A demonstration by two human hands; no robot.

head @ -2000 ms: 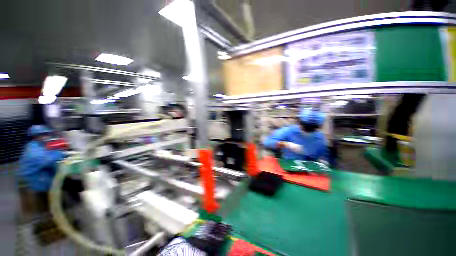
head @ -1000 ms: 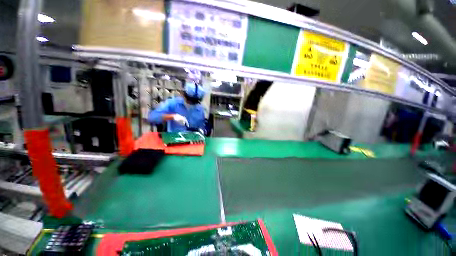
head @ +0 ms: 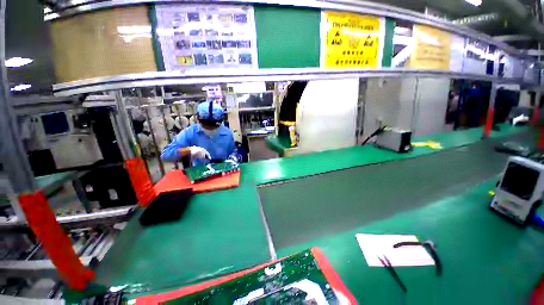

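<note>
A green circuit board [head: 286, 277] with a thick white band lies on a red-orange mat [head: 325, 262] at the bottom edge, cut off by it. Right of it, a white dotted sheet [head: 373, 247] lies on the green bench. Dark tweezers [head: 393, 274] lie partly on the sheet, and side cutters [head: 437, 260] with curved dark handles lie across its right edge. Neither of my hands can be made out. A small pale patch at the mat's lower right edge is too unclear to name.
A conveyor belt [head: 370, 187] runs beyond the board. A black pad [head: 167, 207] lies at left, near orange-wrapped posts [head: 56, 241]. A white blower box [head: 520, 189] stands at right, a metal-grey box [head: 393, 140] at the far side. A co-worker in blue [head: 206, 140] handles another board opposite.
The view has swung right from the machinery at left to the bench. Since one second ago, the tools and sheet show more fully. The black keyed object at lower left is mostly out of frame.
</note>
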